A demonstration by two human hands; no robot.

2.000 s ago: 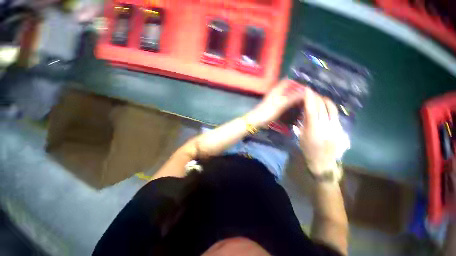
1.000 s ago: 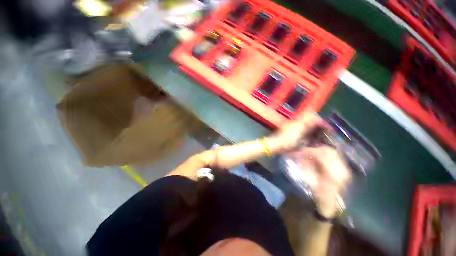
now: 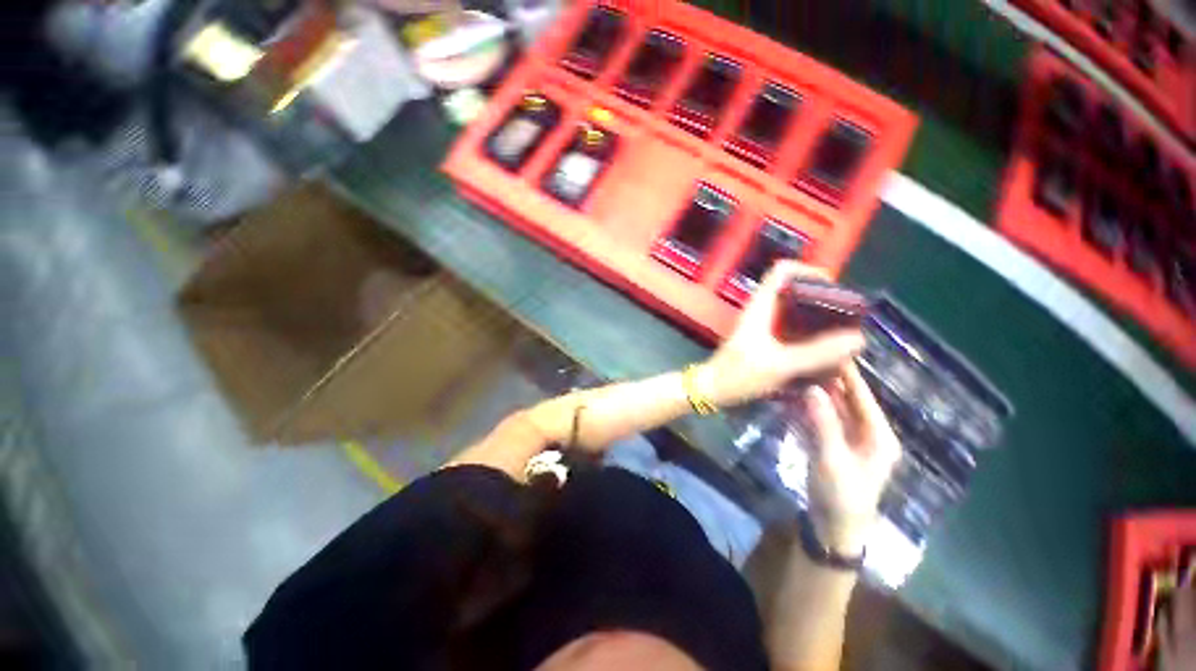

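Note:
My left hand [image 3: 774, 344] holds a dark handset [image 3: 820, 309] near the lower right corner of the red foam tray [image 3: 630, 193]. My right hand [image 3: 853, 452] is just below it, over the clear parts tray [image 3: 955, 406], fingers bent towards the handset. Whether the right fingers pinch anything cannot be told. The red tray holds a back row of dark phones and, in the front row, two phones with silvery faces at the left and two dark ones at the right, with an unfilled stretch between them.
More red trays [image 3: 1020, 216] stand beyond the white stripe [image 3: 964, 230], and another [image 3: 1125, 557] at the lower right with part of a hand beside it. Clutter and a round pale object [image 3: 462, 53] lie at the upper left. An open cardboard box [image 3: 315, 328] is below the bench.
The view has steadied and shifted slightly since a second ago. The handset in my left hand now shows clearly, and my right hand has moved a little off it, downwards.

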